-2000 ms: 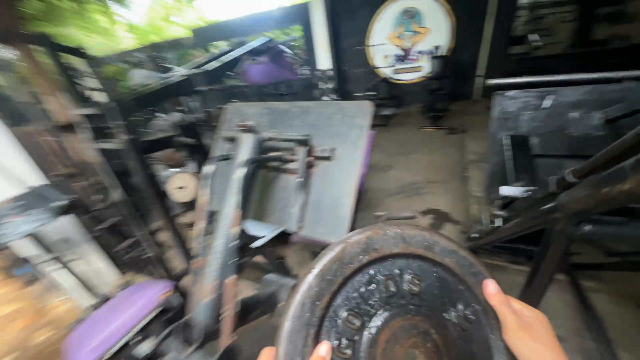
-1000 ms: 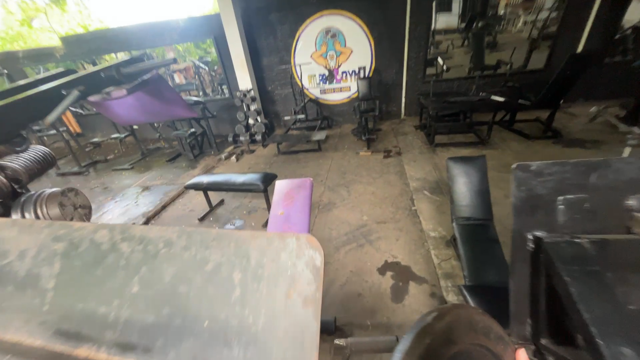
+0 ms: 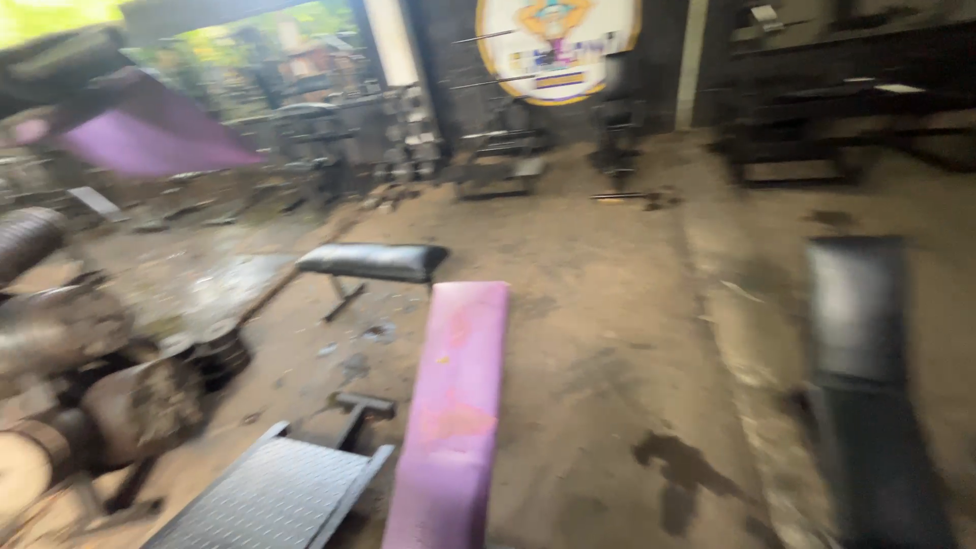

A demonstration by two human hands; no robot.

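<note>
Neither of my hands shows in the head view now, and the weight plate is out of sight too. A purple padded bench (image 3: 457, 404) runs up from the bottom middle. Left of it lies a metal tread-plate platform (image 3: 278, 496) with raised side rails. Behind them stands a flat black padded bench (image 3: 374, 261). At the right is another black padded bench (image 3: 862, 381) with a raised back section. The whole view is blurred by motion.
Weight plates and thick cylindrical pieces (image 3: 145, 404) crowd the left side. A dumbbell rack (image 3: 412, 133) and dark exercise machines line the back wall. A dark wet patch (image 3: 682, 469) marks the floor, beside a low raised strip.
Two seconds ago both hands held a weight plate; one second ago part of a round dark plate and a fingertip showed at the bottom. Both have left view. The view has moved forward over the benches.
</note>
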